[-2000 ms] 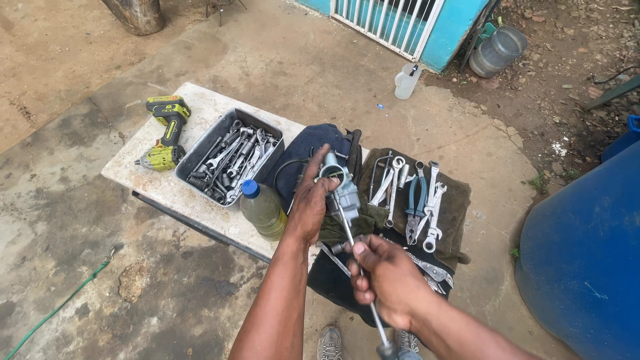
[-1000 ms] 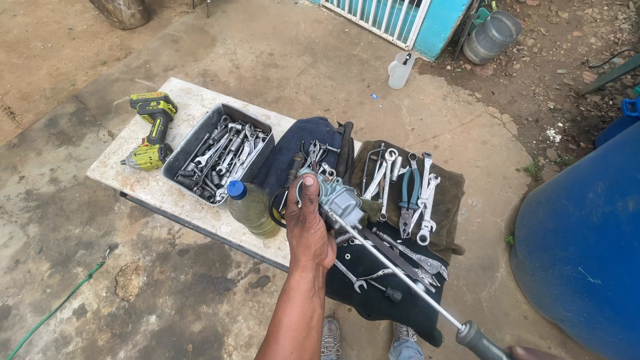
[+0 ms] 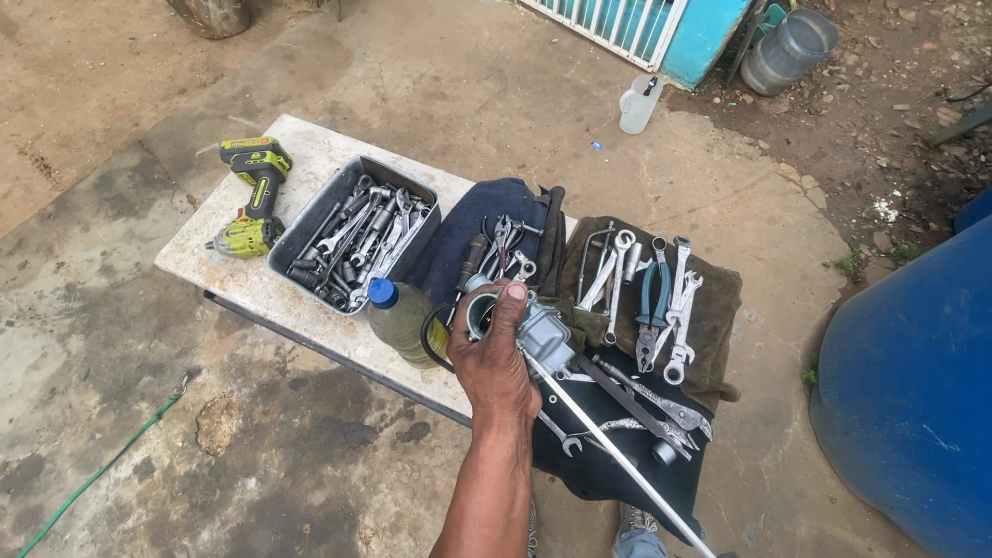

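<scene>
My left hand [image 3: 496,353] grips a grey metal carburetor [image 3: 545,339] above the table, its round bore facing up beside my thumb. The bright shaft of a long screwdriver [image 3: 612,449] runs from the carburetor's underside down to the bottom edge, where only a bit of its dark end shows. My right hand is out of frame. Behind the carburetor, pliers and wrenches lie on dark blue cloth [image 3: 484,213]. To its right, blue-handled pliers [image 3: 655,310] and several combination wrenches [image 3: 682,325] rest on olive cloth [image 3: 717,310]. Locking pliers [image 3: 659,403] lie on black cloth [image 3: 558,457].
A white-topped table [image 3: 325,147] holds a green cordless impact tool [image 3: 254,201], a grey bin [image 3: 430,194] of sockets and wrenches, and a blue-capped bottle [image 3: 403,322]. A blue barrel [image 3: 914,372] stands right. A plastic jug [image 3: 640,108] and green cord [image 3: 101,473] are on the ground.
My right hand, on the screwdriver's shaft two seconds ago and by its handle one second ago, has gone out of view at the lower right. My left hand keeps hold of the carburetor.
</scene>
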